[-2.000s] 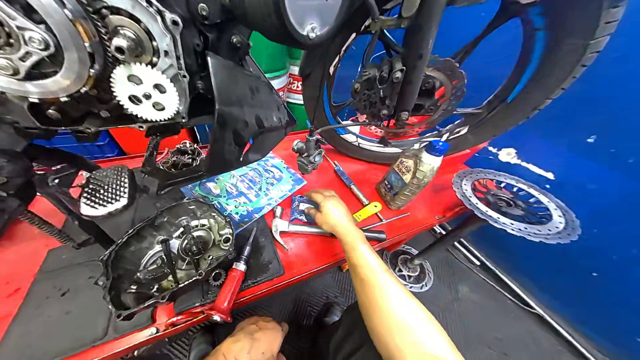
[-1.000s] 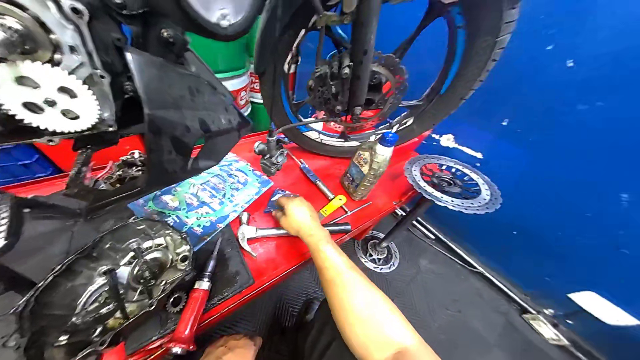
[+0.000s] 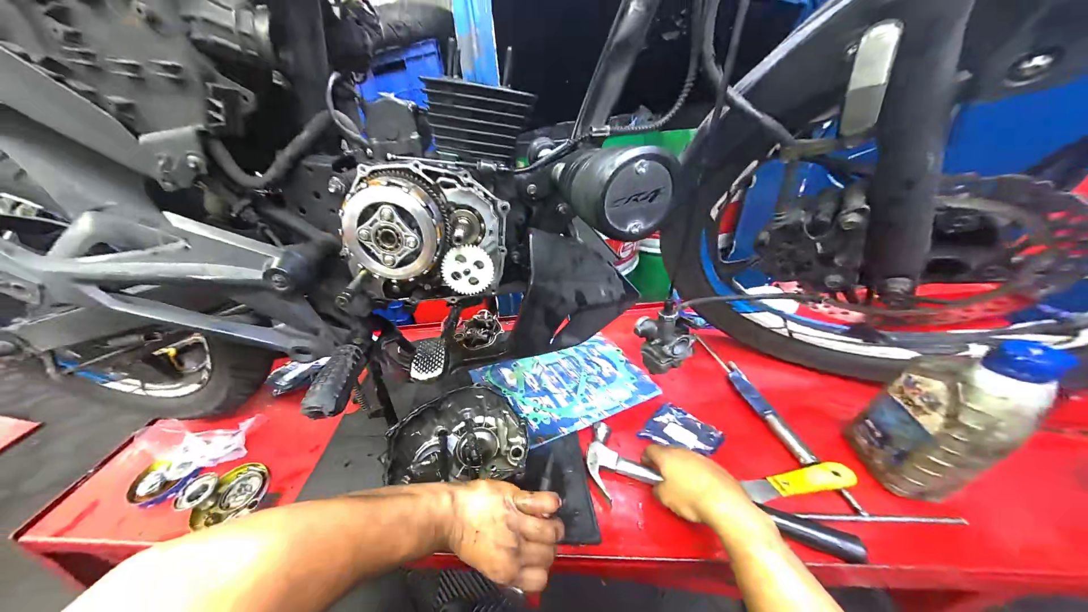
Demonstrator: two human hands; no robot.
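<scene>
My right hand point(image 3: 693, 486) is closed over the shaft of a claw hammer point(image 3: 614, 466) lying on the red bench. Just above the hand rests a small dark blue packet point(image 3: 680, 427). A yellow-handled scraper point(image 3: 807, 480) passes beside the hammer's black grip. With fingers curled, my left hand point(image 3: 510, 534) is over the front edge, below an engine side cover point(image 3: 459, 438). A screwdriver's shaft point(image 3: 547, 470) shows above its knuckles; whether the hand holds the tool is hidden. Behind the cover lies a gasket set point(image 3: 565, 382) on a blue card.
The motorcycle's open engine point(image 3: 391, 229), with a white gear point(image 3: 467, 269), stands behind the bench. A carburetor point(image 3: 665, 340) is near the front wheel. An oil bottle point(image 3: 952, 416) and a long rod tool point(image 3: 773, 416) lie right. Metal parts point(image 3: 229, 493) are at left.
My right hand has shifted from the blue packet to the hammer's shaft. My left hand has risen from the lower edge to beside the engine cover. The view has swung left and up.
</scene>
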